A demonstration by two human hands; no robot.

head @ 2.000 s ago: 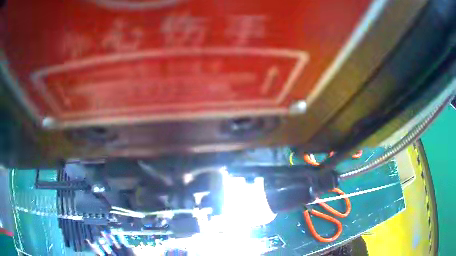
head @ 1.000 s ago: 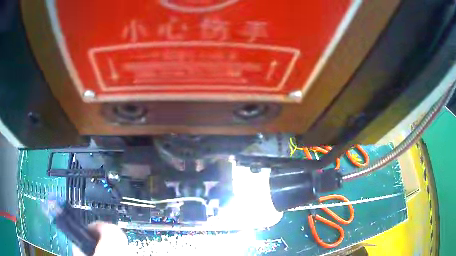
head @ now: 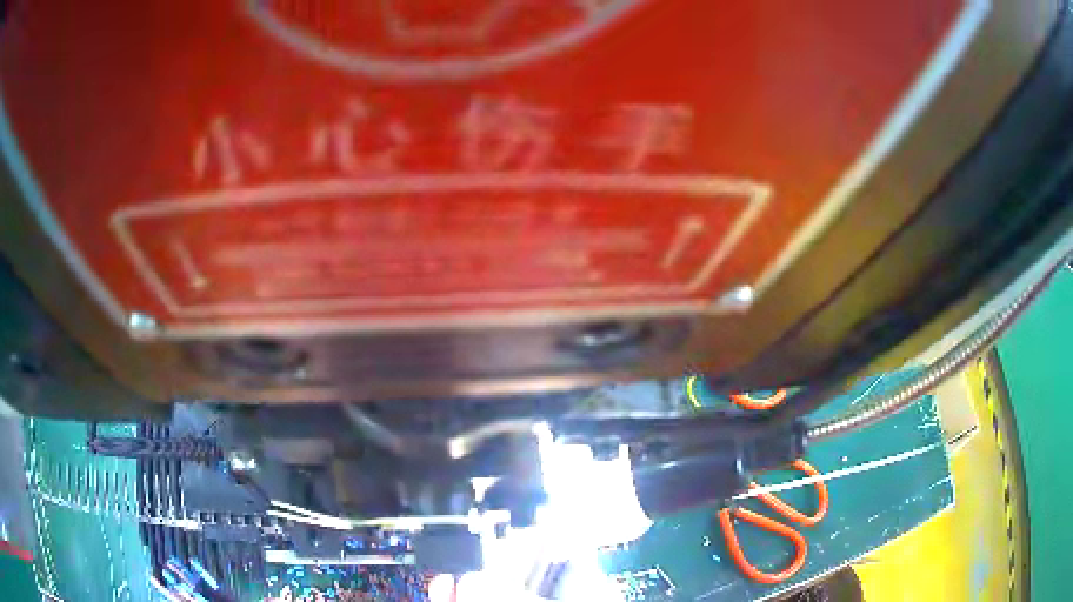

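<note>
The crimping machine's red warning plate (head: 447,141) fills the upper view, slightly blurred. Below it sits the dark crimping applicator (head: 447,543), partly washed out by the lamp's glare. The silvery terminal strip (head: 118,508) enters from the left. Dark wire leads with blue and white ends (head: 186,579) show at the bottom left. A pale pink patch like a fingertip (head: 441,588) is cut off by the bottom edge. Another small dark striped shape shows in the glare beside it. Which hand this is, and what it holds, cannot be told.
The black lamp head (head: 694,480) hangs right of the applicator on a flexible metal neck (head: 930,388). Orange-handled scissors (head: 765,547) lie on the green mat (head: 871,500). Black parallel bars (head: 165,500) stand left. Coloured scraps lie below the applicator. A yellow surface (head: 941,564) is at right.
The hand with the dark bundle at the lower left is gone from there. A fingertip-like patch now shows near the bottom middle. The plate looks larger and lower than one second ago.
</note>
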